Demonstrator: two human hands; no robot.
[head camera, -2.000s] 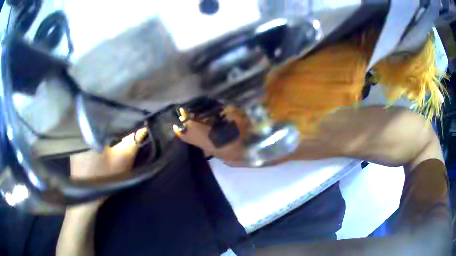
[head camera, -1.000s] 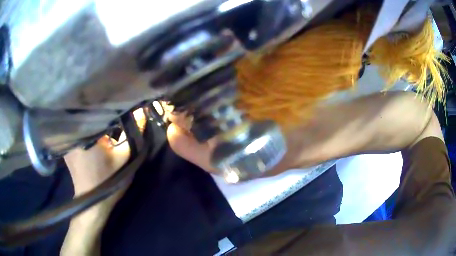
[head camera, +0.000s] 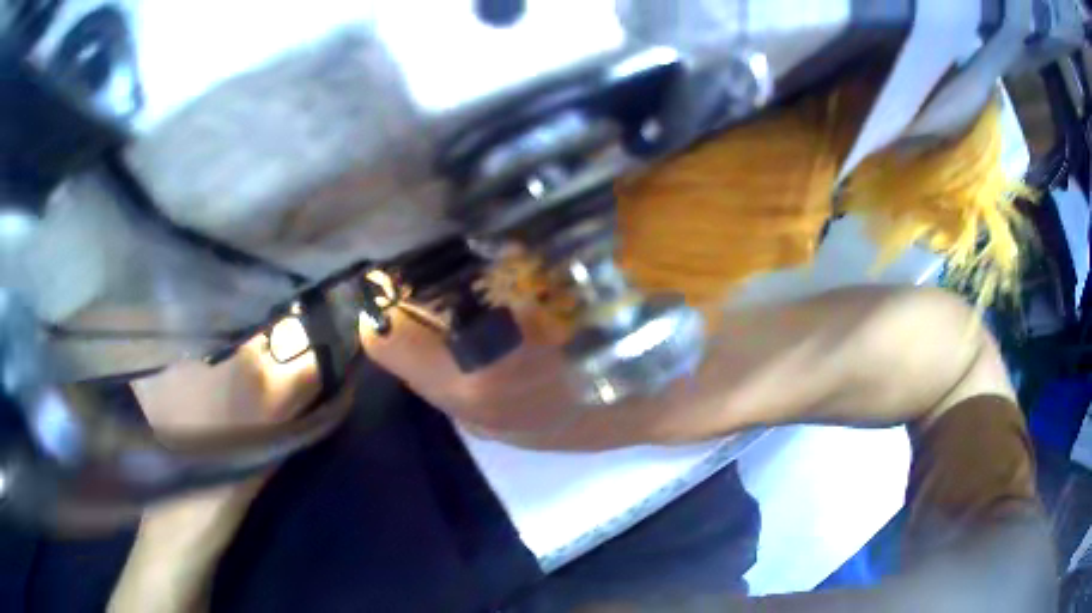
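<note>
The grey-white sewing machine head (head camera: 275, 144) fills the upper left, close and blurred. The round silver tension knob (head camera: 647, 353) hangs in front of my right forearm. My left hand (head camera: 210, 401) is at the lamp-lit needle area (head camera: 381, 293), partly hidden by machine parts and a curved dark bar. My right hand (head camera: 431, 371) reaches in from the right, fingertips at the same area, partly behind a small black block (head camera: 483, 338). Black fabric (head camera: 359, 503) hangs below both hands over the lap. Whether my fingers pinch the cloth is hidden.
Orange yarn fringe (head camera: 725, 210) hangs from the machine above my right forearm, with a looser yellow tassel (head camera: 958, 210) farther right. The white table (head camera: 575, 491) has a curved front edge with small marks. A white surface (head camera: 826, 491) and something blue show at lower right.
The view swung closer to the machine one second ago and has swung back. The knob and block shifted with it. My right forearm now appears lower; both hands stay at the needle area.
</note>
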